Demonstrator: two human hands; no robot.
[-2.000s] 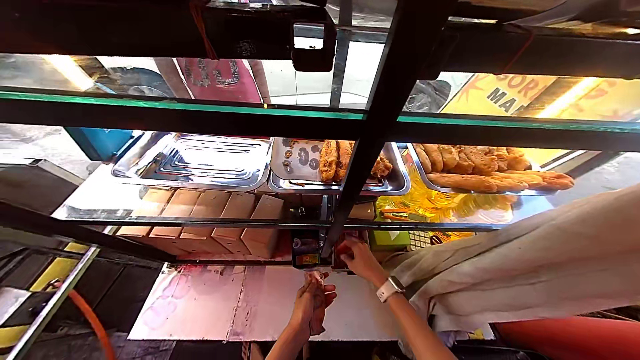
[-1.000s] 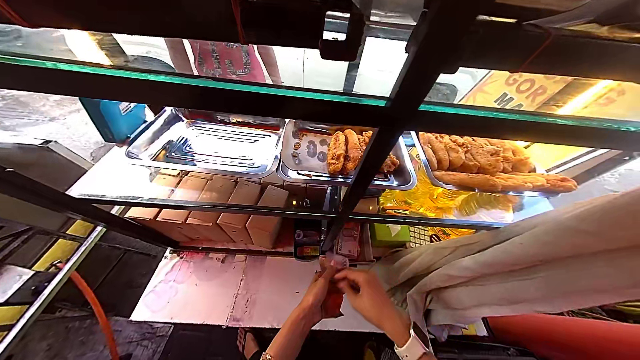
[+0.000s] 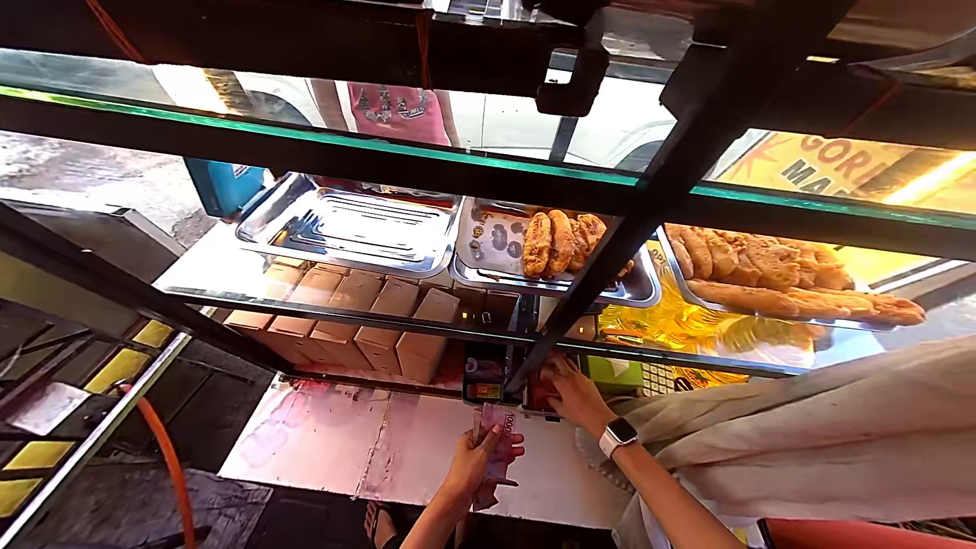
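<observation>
Pinkish banknotes (image 3: 499,446) are held in my left hand (image 3: 480,465) over the front of the pale counter board. My right hand (image 3: 568,393), with a watch (image 3: 618,436) on its wrist, reaches under the shelf frame to a dark red item (image 3: 540,390), its fingers around or on it; whether they grip it is unclear. Just left of that hand is a small black box (image 3: 486,374). A green box (image 3: 614,375) lies to its right. Above, fried food (image 3: 560,242) lies in a metal tray (image 3: 503,276).
Folded cardboard boxes (image 3: 366,324) stand under the left metal tray (image 3: 358,263). A third tray (image 3: 762,315) holds more fried food. Black frame bars (image 3: 595,286) cross above my hands. A beige curtain (image 3: 801,427) hangs at the right. Beyond the glass stands a person in a pink shirt (image 3: 400,113).
My hands were together one second ago; now they are apart, the right one further forward under the shelf frame. The banknotes now show plainly in my left hand.
</observation>
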